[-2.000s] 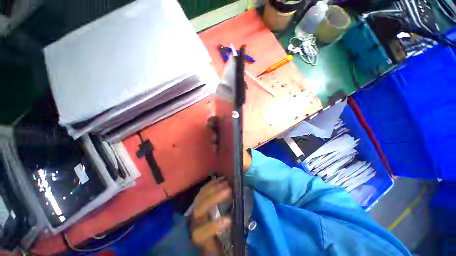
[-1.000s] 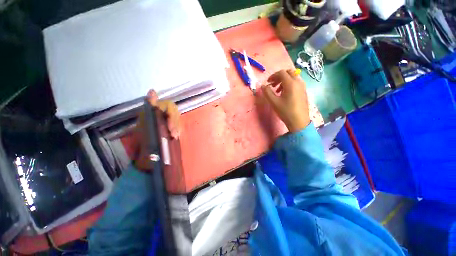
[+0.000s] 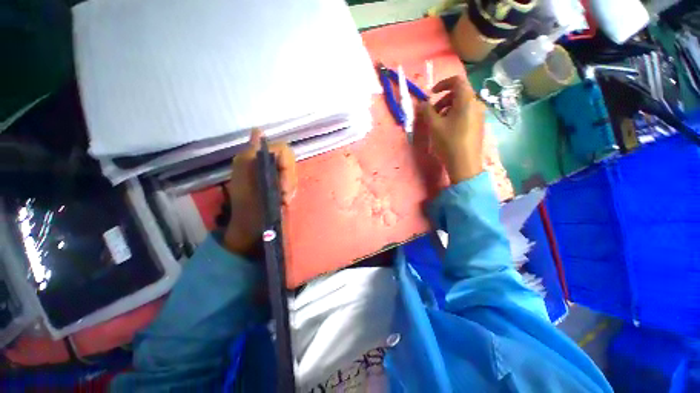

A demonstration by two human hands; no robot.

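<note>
A black tablet [image 3: 277, 269] is held upright in front of me, seen edge-on, with a small round white-pink spot on its edge. My left hand [image 3: 249, 196] grips its upper part, fingers on one side and palm on the other. My right hand [image 3: 457, 130] is above the salmon-red mat with fingers bent together; whether it holds anything is hidden. Blue-handled diagonal cutters [image 3: 393, 96] lie just left of it, with a thin white stick [image 3: 405, 96] beside them. Another white piece [image 3: 430, 74] shows above its fingers.
White foam sheets [image 3: 222, 69] are stacked at the upper left. A black tablet with a white label [image 3: 77, 269] lies at the left. A tool cup [image 3: 474, 40], tape roll [image 3: 551, 71] and white earphones [image 3: 503, 101] stand or lie upper right. Blue bin [image 3: 560, 295] at right holds white strips.
Since the first frame, the tablet and my left hand have moved left and my right hand has gone to the tools. Since one second ago, the orange-yellow handle no longer shows.
</note>
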